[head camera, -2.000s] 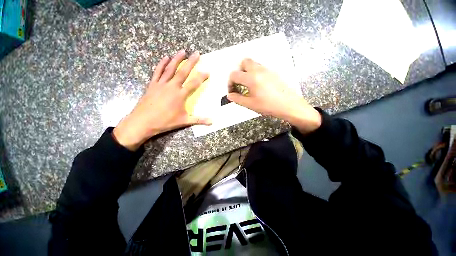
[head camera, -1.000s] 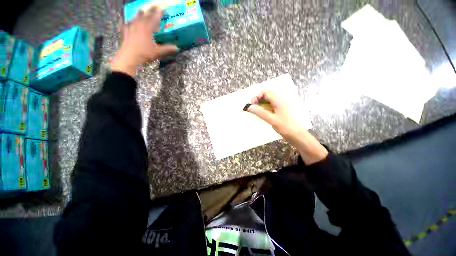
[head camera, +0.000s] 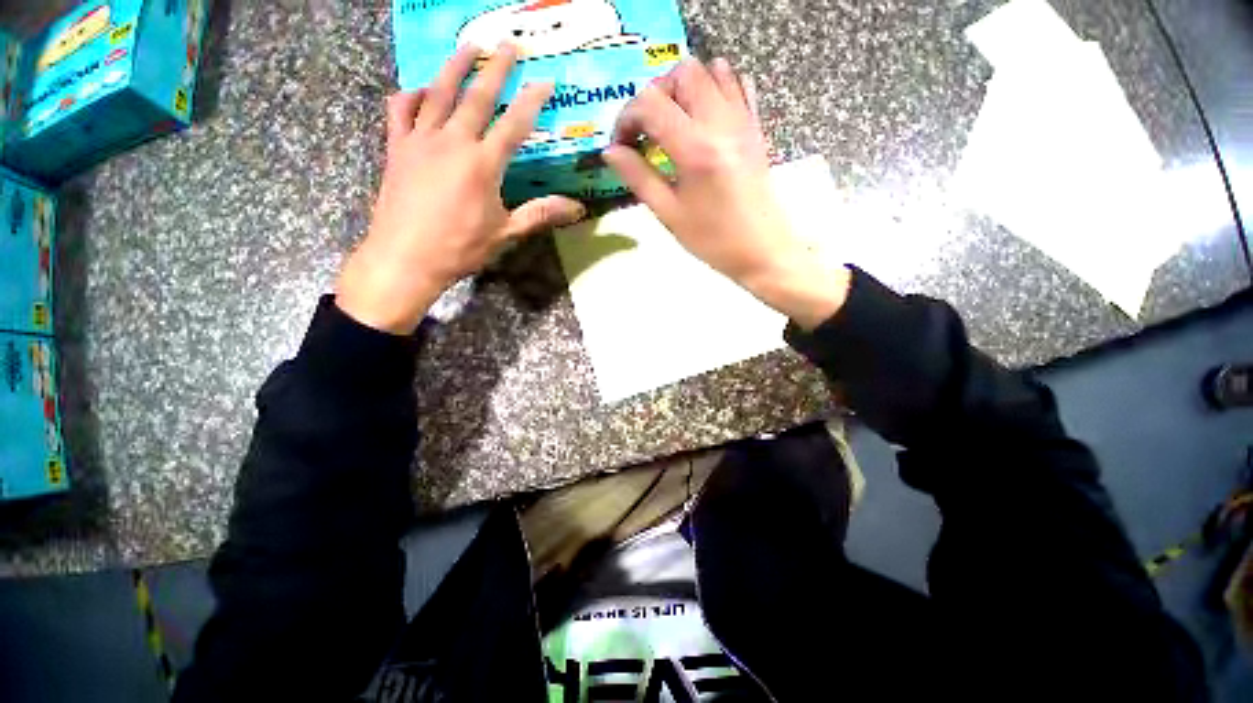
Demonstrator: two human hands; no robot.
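Observation:
A teal retail carton (head camera: 550, 85) with a white cartoon face and dark lettering lies at the top centre, just beyond the white label sheet (head camera: 687, 295). My left hand (head camera: 454, 186) lies spread over its left part, fingers on the top face and thumb by the near edge, holding it. My right hand (head camera: 715, 172) is at the carton's near right corner, with fingers curled around a small tool. Only a yellow bit of the tool (head camera: 661, 161) shows between the fingers; its tip is hidden. I cannot make out a sticker at the fingertips.
More teal cartons stand at the left, one at the top left (head camera: 103, 83) and others below it (head camera: 28, 398). Loose white sheets (head camera: 1065, 165) overlap at the right on the speckled table (head camera: 275, 275). The table's near edge runs in front of my body.
The carton has come from the far left to just beyond the sheet, under my left hand. My right hand has moved from over the sheet to the carton's near edge.

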